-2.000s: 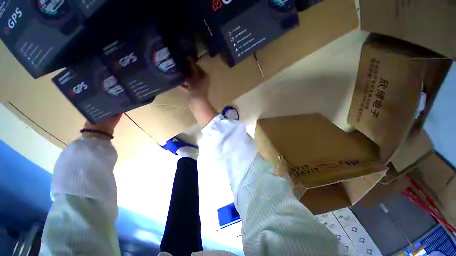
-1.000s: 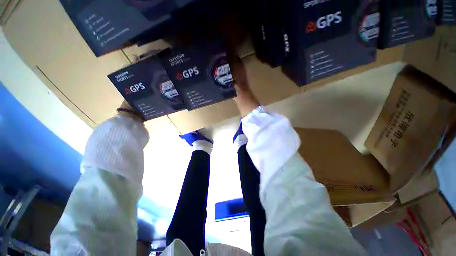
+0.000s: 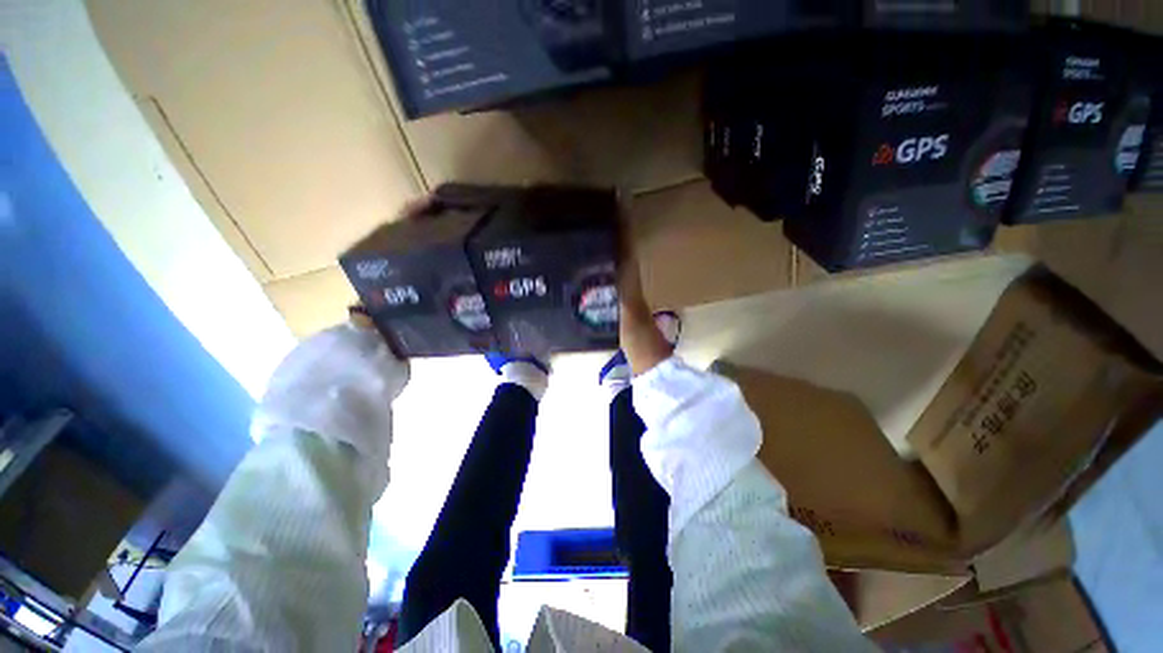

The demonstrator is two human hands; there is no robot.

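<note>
Two black watch boxes [image 3: 546, 287] with "GPS" and a round watch on the front stand side by side between my hands, at the near edge of a cardboard-covered surface. My left hand [image 3: 370, 322] is at the left side of the pair, mostly hidden by the box and sleeve. My right hand [image 3: 638, 310] presses the right side, its fingers partly in shadow. More black watch boxes [image 3: 903, 166] stand in a group at the right, and others [image 3: 491, 51] are at the top, cut off by the picture's edge.
Brown cardboard [image 3: 242, 128] covers the surface under the boxes. An open brown carton [image 3: 816, 459] with a raised printed flap [image 3: 1008, 383] is at the lower right. A blue bin [image 3: 568, 551] is below, beyond my legs. Metal racking [image 3: 38, 580] is at the lower left.
The two boxes held between my hands have moved away from the grouped boxes, towards me and to the right in the picture. The view has shifted, and the other boxes sit farther up and right.
</note>
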